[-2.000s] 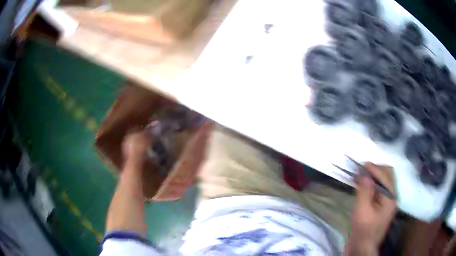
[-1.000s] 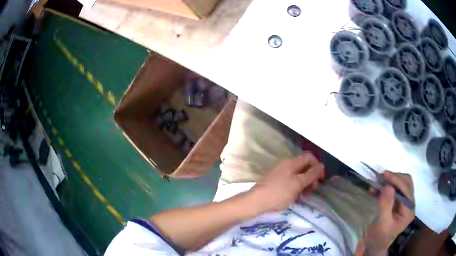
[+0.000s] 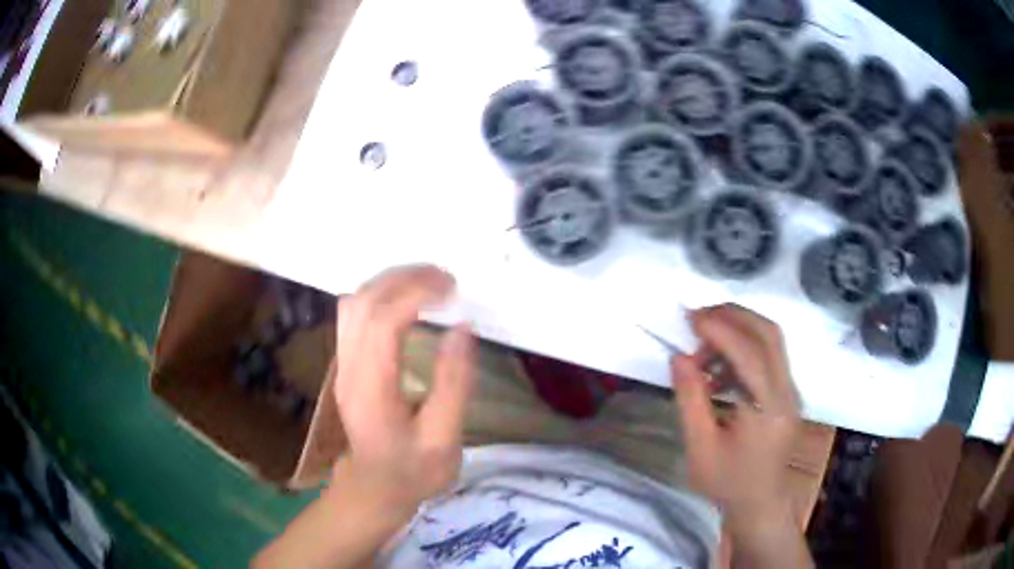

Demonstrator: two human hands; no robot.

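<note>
Many grey plastic motor housings [image 3: 563, 216] stand on the white sheet [image 3: 445, 233], spoked faces up, at the centre and right. Two small round inserts [image 3: 373, 155] lie apart on the sheet's left part. My left hand [image 3: 400, 367] is over the front edge of the sheet, thumb and fingers apart, with nothing visible in it. My right hand [image 3: 739, 389] holds the thin tweezers [image 3: 664, 340] at the front edge, tips pointing left and up. The inside of the right hand is partly blurred.
An open carton [image 3: 239, 78] with white star-shaped parts stands at the upper left on the wooden board [image 3: 122, 206]. A deeper carton [image 3: 206, 367] with dark cylinders sits below the bench edge at left. More brown cartons [image 3: 923, 478] are at the right. Green floor shows at lower left.
My left hand has come up from the lap to the sheet's front edge, its fingers now spread. The view has swung right, showing more housings. My right hand still holds the tweezers.
</note>
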